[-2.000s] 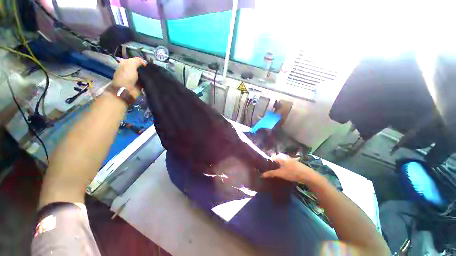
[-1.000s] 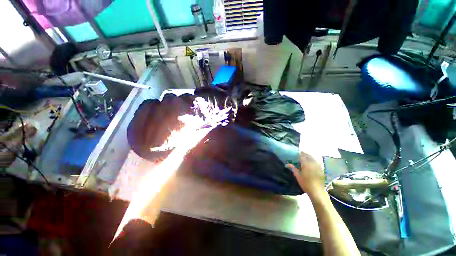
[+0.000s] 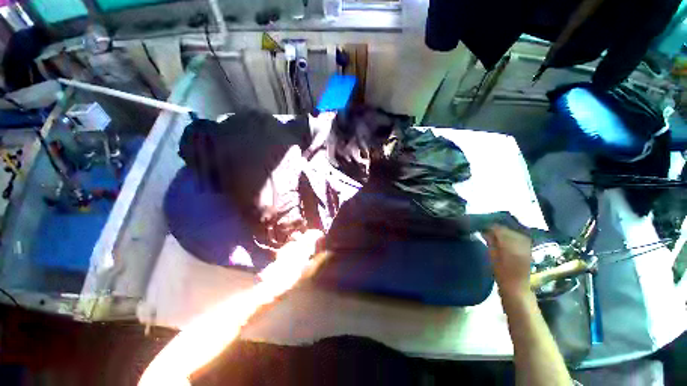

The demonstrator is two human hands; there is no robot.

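A black garment (image 3: pixel 377 207) lies bunched over the back and middle of a dark blue padded form (image 3: pixel 422 271); both ends of the form show bare. My left hand (image 3: pixel 305 245) is in bright sun glare at the garment's front edge, and its fingers are washed out, so I cannot tell whether it grips. My right hand (image 3: pixel 508 245) is shut on the garment's right edge, just above the form's right end. The steam iron (image 3: pixel 557 273) is on the dark rest mat (image 3: pixel 565 320), partly behind my right forearm.
The white table top (image 3: pixel 493 170) lies under the form. A blue block (image 3: pixel 337 92) stands behind it. A neighbouring machine with a blue bed (image 3: pixel 71 241) is at left. A bright blue pad (image 3: pixel 595 117) is at far right. Dark garments (image 3: pixel 497 26) hang at the upper right.
The garment has come down from its raised, stretched position and is now pulled back, baring the form's front and ends. My left hand has moved right and nearer; my right hand now holds the right edge.
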